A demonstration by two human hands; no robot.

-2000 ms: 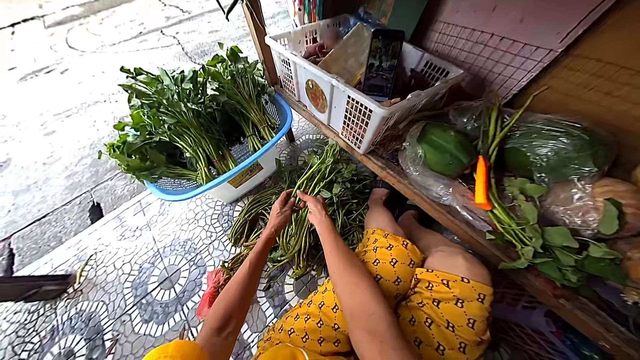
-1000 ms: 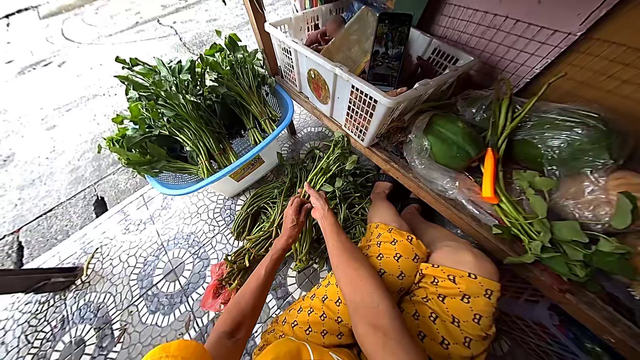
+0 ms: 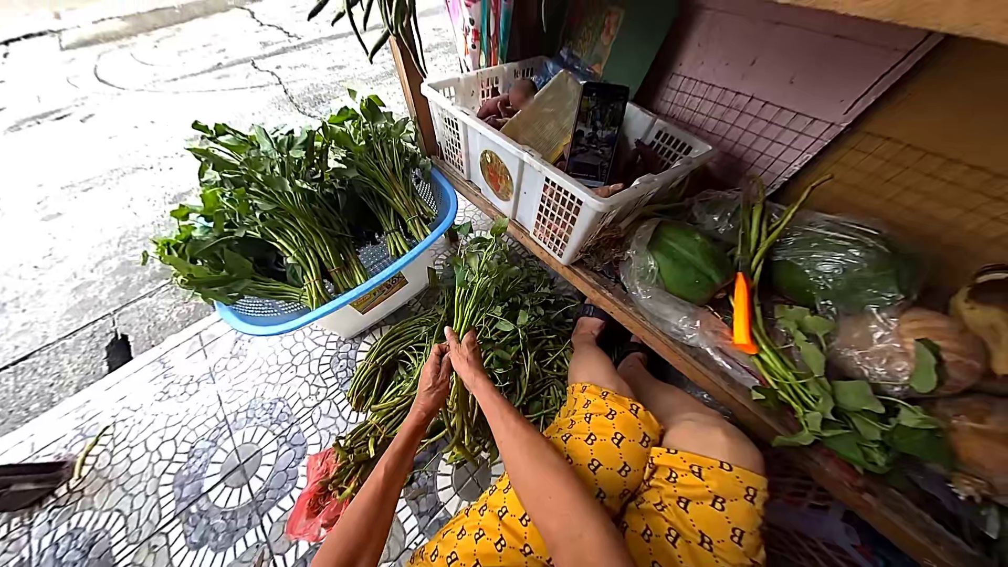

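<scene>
My right hand (image 3: pixel 469 361) is closed around a bunch of long green stems (image 3: pixel 465 303) with leafy tops, which looks like water spinach. My left hand (image 3: pixel 433 379) is against the same bunch just to the left, its fingers touching the right hand; whether it grips any stems is hard to see. Under and around both hands a heap of loose leafy stems (image 3: pixel 535 339) lies on the mosaic tile floor. Beyond it, tied bundles of leafy greens (image 3: pixel 291 213) rest in a blue plastic strainer basket (image 3: pixel 441 201). A red plastic bag (image 3: pixel 315 496) lies by the heap's lower left.
A white plastic crate (image 3: pixel 524 185) with a phone (image 3: pixel 597 132) propped in it stands on a wooden shelf (image 3: pixel 677 339). Farther right on the shelf are bagged green produce (image 3: pixel 687 261), an orange-handled knife (image 3: pixel 743 313) among stems, and squash (image 3: pixel 933 346). My legs are right of the heap.
The bunch between my hands now stands more upright, its leafy tops pointing away from me. Both hands have stayed close together over the heap.
</scene>
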